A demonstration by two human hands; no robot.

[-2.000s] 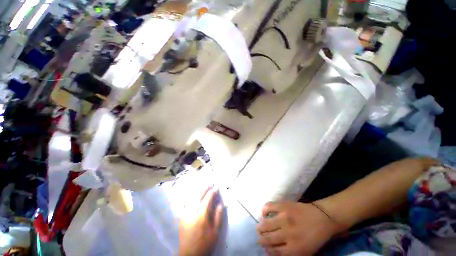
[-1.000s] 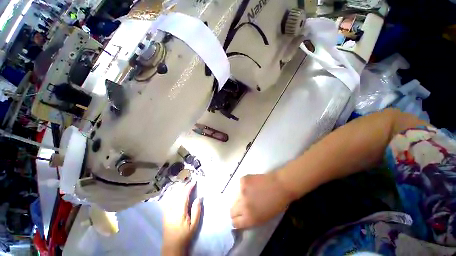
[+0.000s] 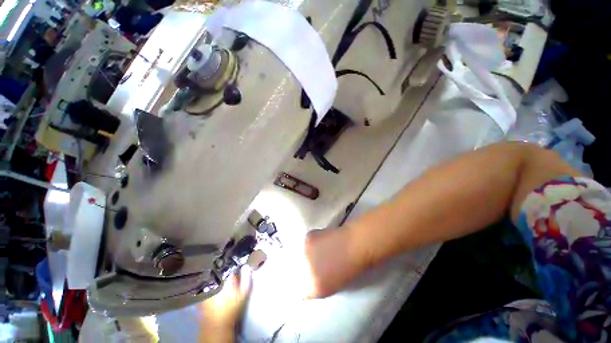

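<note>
A cream sewing machine (image 3: 194, 147) reaches down to the needle area, with the presser foot (image 3: 256, 258) at the edge of a bright lamp spot. Pale cloth (image 3: 288, 325) lies under and between my hands, mostly washed out. My left hand (image 3: 226, 305) is beside the presser foot, low on the cloth, its fingertips blurred by glare. My right hand (image 3: 331, 264) reaches in from the right onto the bright spot; its fingers are lost in the glare. Neither hand's grip can be made out.
Dark red thread snips (image 3: 297, 185) lie by the machine base, near a black clip-like part (image 3: 325, 137). A white strip (image 3: 295, 50) drapes over the machine arm. White tape (image 3: 479, 74) hangs near the handwheel (image 3: 431, 28). Clear plastic (image 3: 546, 110) is at the right.
My right hand has moved up and left, from the table's front part into the bright spot near the needle. My left hand has shifted slightly left in the picture. The view has turned and moved closer.
</note>
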